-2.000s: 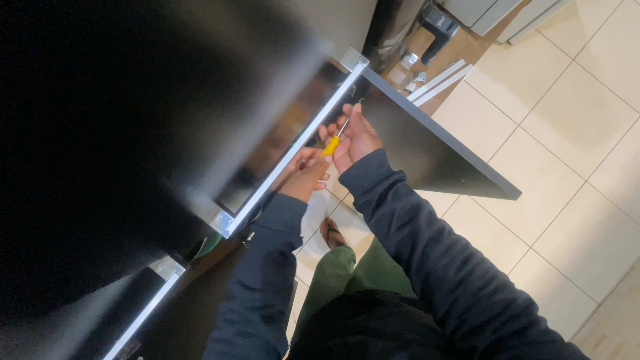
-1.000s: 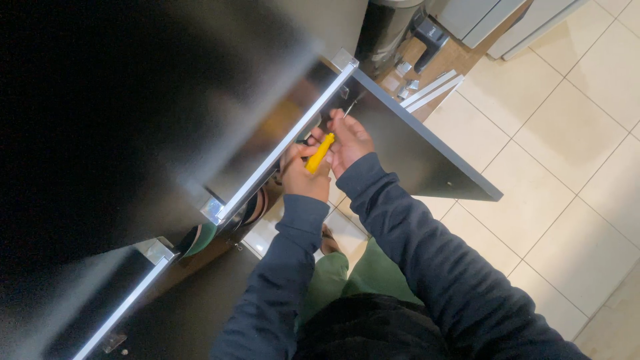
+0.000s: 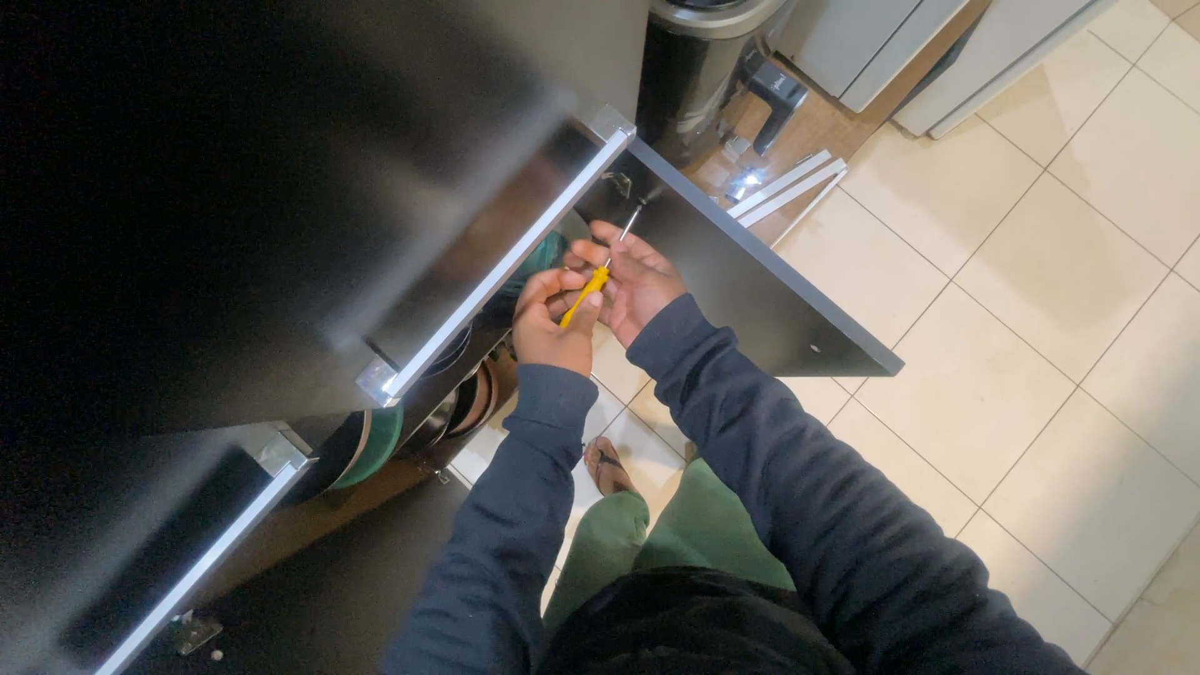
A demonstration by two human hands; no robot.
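Observation:
A screwdriver with a yellow handle (image 3: 587,294) slants up and right across the middle of the head view. My left hand (image 3: 555,319) grips its handle between thumb and fingers. Beside it, my right hand (image 3: 639,281) has its fingers around the thin metal shaft. The shaft's tip lies close to the inner face of a dark open cabinet door (image 3: 750,281), at a small dark screw or hole. A metal hinge part (image 3: 618,183) sits on the door just above the tip; its details are unclear.
A metal-trimmed dark panel edge (image 3: 511,267) runs left of my hands. Pots or bowls (image 3: 370,445) stand in the cabinet below it. Beyond the door are a dark bin (image 3: 689,84), a black handled object (image 3: 776,98) and white strips (image 3: 792,192). Tiled floor (image 3: 1041,309) lies right.
My left hand has shifted on the yellow handle, whose hidden part differs between frames. Both hands stay at the screwdriver beside the door.

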